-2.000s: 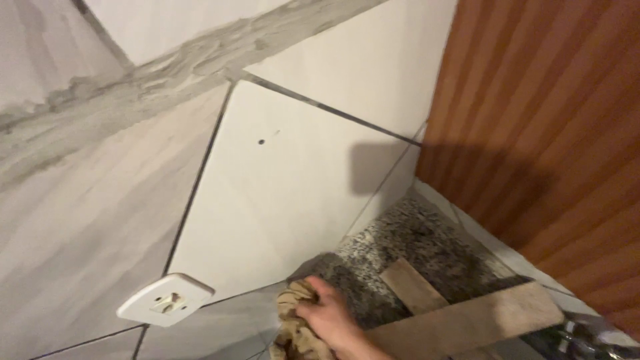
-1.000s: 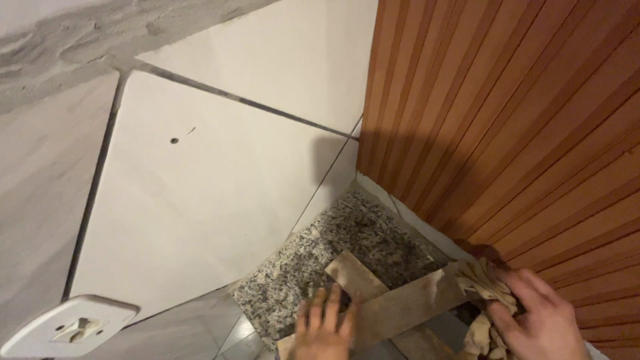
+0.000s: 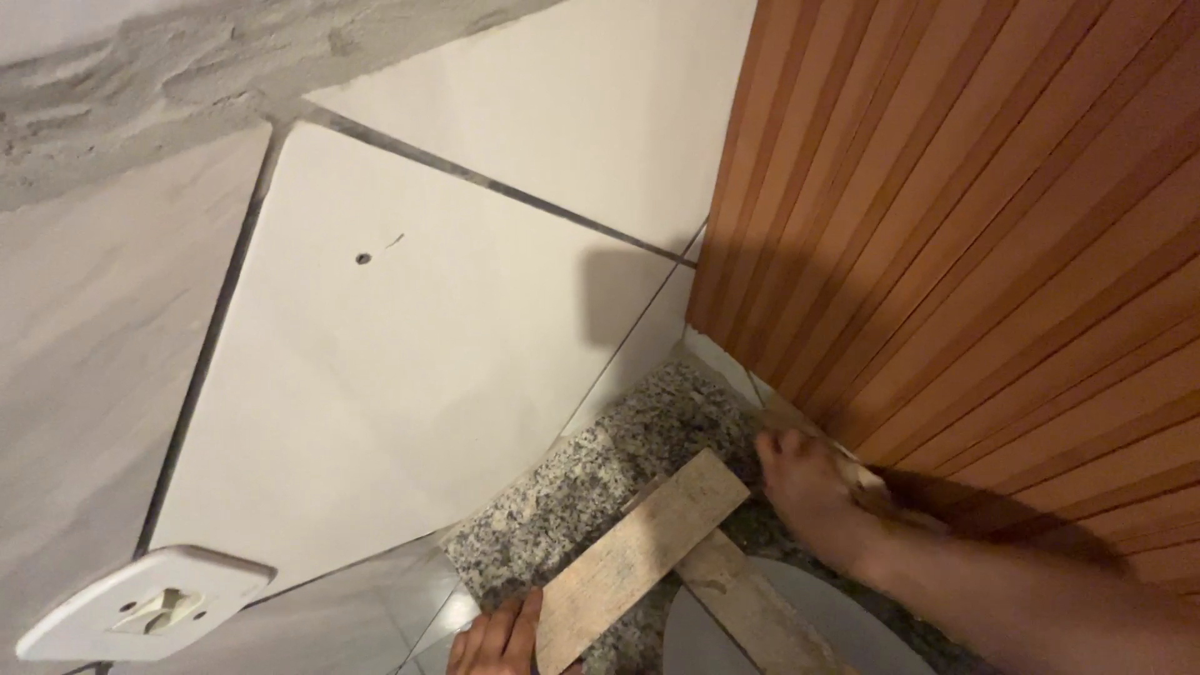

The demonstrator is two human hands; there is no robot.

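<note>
My left hand (image 3: pixel 502 637) is at the bottom edge, its fingers against the near end of a flat wooden board (image 3: pixel 642 562). That board lies across a second wooden board (image 3: pixel 750 600), above a speckled granite countertop (image 3: pixel 562 506). Farther right, my right hand (image 3: pixel 816 487) reaches to the back edge of the granite, beside the foot of the ribbed wood panel (image 3: pixel 937 234). A piece of beige cloth (image 3: pixel 872 483) shows beside that hand, mostly hidden by it; its fingers are curled down, and their grip is partly hidden.
A white round basin (image 3: pixel 844 619) sits below the boards. White wall tiles (image 3: pixel 422 328) with dark open joints rise at the left, under a band of rough grey mortar (image 3: pixel 169 84). A white electrical outlet plate (image 3: pixel 150 605) is at the lower left.
My right hand has moved from the board's right end to the granite's back edge by the panel. The upper board has changed its angle and now lies across the other. My left hand is at its near end.
</note>
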